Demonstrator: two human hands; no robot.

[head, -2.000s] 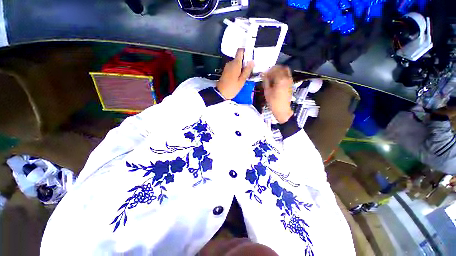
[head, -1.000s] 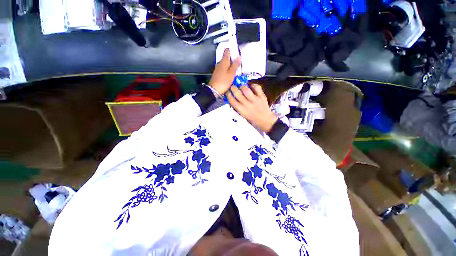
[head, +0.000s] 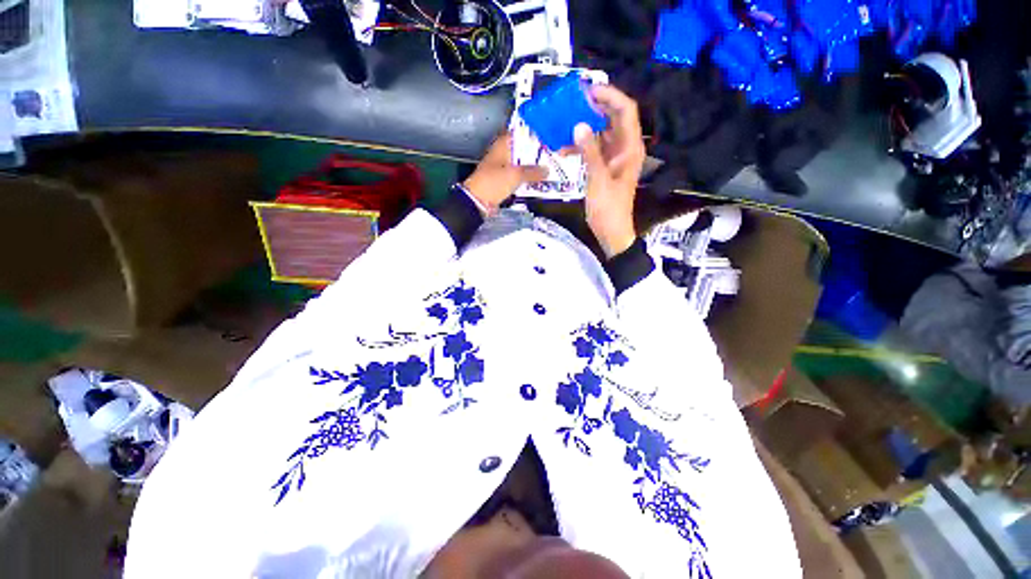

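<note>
A white housing (head: pixel 557 181) is held at the bench edge, its open side towards me. My left hand (head: pixel 504 170) grips its left and lower side. My right hand (head: pixel 614 153) holds a shiny blue flat piece (head: pixel 562 112) between thumb and fingers, over the upper part of the housing. The blue piece covers much of the dark window. Whether it touches the housing cannot be told.
An assembled unit (head: pixel 473 45) with wires lies behind the housing. Blue pieces (head: pixel 777 51) and black pads (head: pixel 707 124) lie right, beside another unit (head: pixel 944 104). White parts (head: pixel 701 262) fill a carton (head: pixel 774 288). A person's grey sleeve (head: pixel 961 322) is far right.
The blue piece has moved up from below the housing to over its window, in my right hand. The housing's open side now faces me.
</note>
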